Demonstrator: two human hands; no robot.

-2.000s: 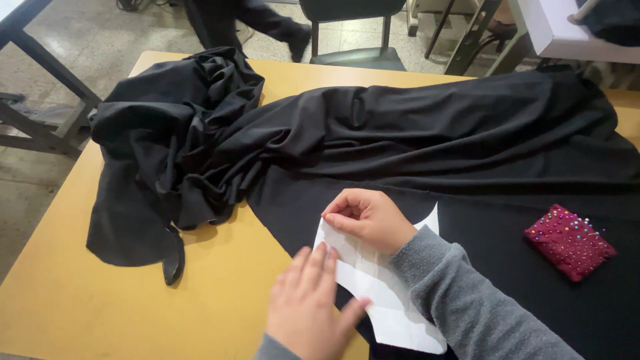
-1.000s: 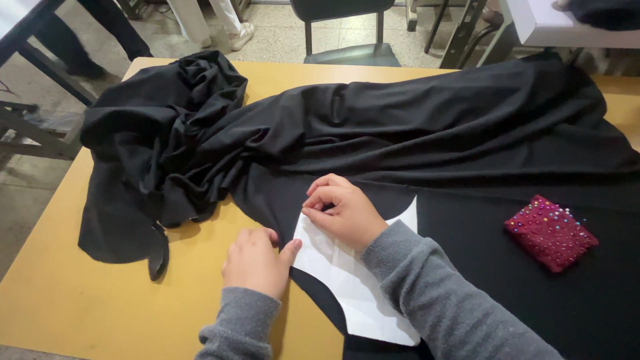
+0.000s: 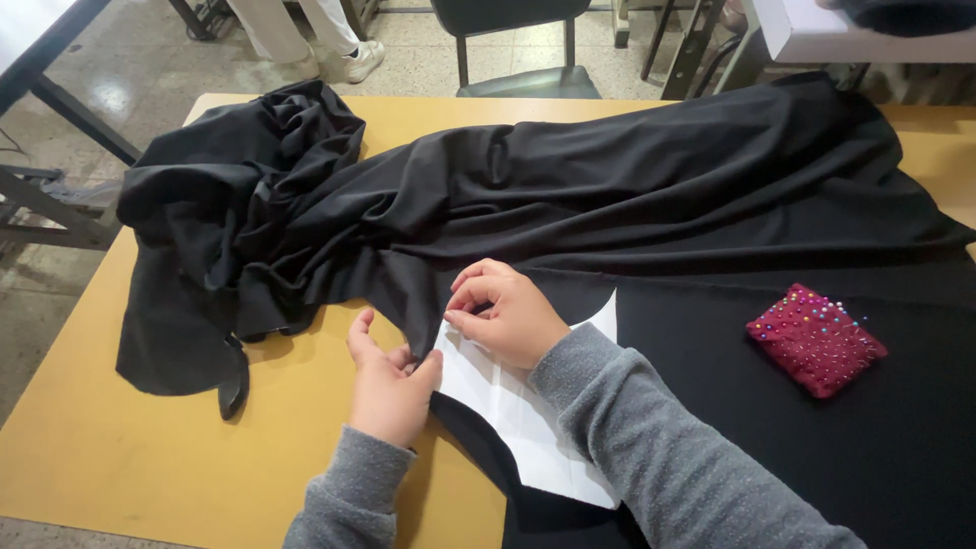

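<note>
A white paper pattern piece (image 3: 526, 435) with fold creases lies on black fabric (image 3: 701, 366). Its upper left corner is between my two hands. My right hand (image 3: 507, 313) is over that corner, thumb and index finger pinched together; whether a pin is between them cannot be made out. My left hand (image 3: 393, 377) holds the edge of fabric and paper, thumb on top near the corner and fingers at the fabric edge. To the right, a dark red pincushion (image 3: 816, 343) full of pins with coloured heads rests on the fabric.
Bunched black fabric (image 3: 252, 206) covers the far left of the yellow table (image 3: 252, 473), and folds of it run along the back. Beyond the table stand a dark chair (image 3: 526, 80) and a white tabletop (image 3: 862, 38). A person's legs in white trousers (image 3: 328, 30) show behind.
My left hand, flat over the paper two seconds ago, is now at its left edge, gripping the fabric there. My right hand remains at the upper left corner. The view has shifted slightly.
</note>
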